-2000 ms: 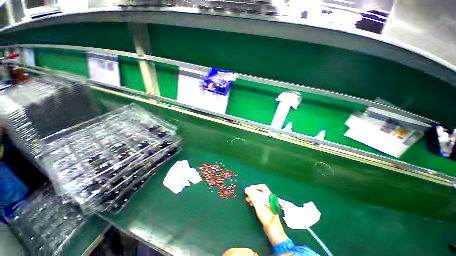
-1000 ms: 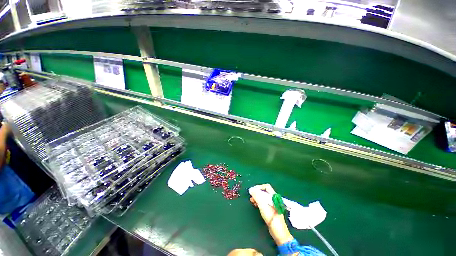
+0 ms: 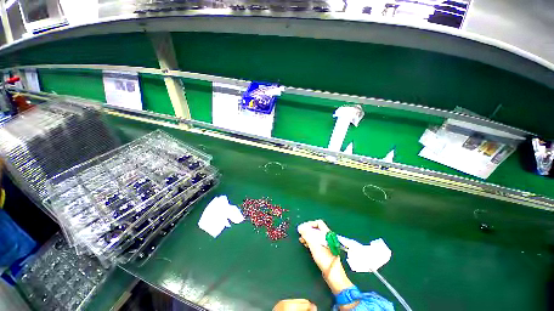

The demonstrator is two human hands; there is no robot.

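Note:
My right hand [image 3: 316, 238] is closed around the dispensing syringe above the green belt [image 3: 237, 273]. The syringe's green rear fitting [image 3: 333, 243] shows behind the fingers; its barrel and tip are mostly hidden. A pale air hose [image 3: 390, 288] runs from beyond the wipe towards the bottom edge. My left hand [image 3: 294, 305] is cut off by the bottom edge; its fingers and anything in them cannot be made out. A pile of red-brown components [image 3: 265, 217] lies left of my right hand. One white wipe [image 3: 218, 215] lies left of the pile, another wipe [image 3: 369, 255] beside my right wrist.
Stacked clear blister trays [image 3: 130, 191] with black units stand at left, more trays [image 3: 54, 140] behind them. A small black unit [image 3: 484, 227] lies on the belt at right. A blue box [image 3: 258, 98] and papers [image 3: 471, 149] are on the back rail. Part of a person's blue sleeve [image 3: 13, 240] shows at far left.
A small black unit has appeared on the belt at right. The neighbour's arm at far left has moved mostly out of view. The view has shifted slightly; my right hand still holds the syringe.

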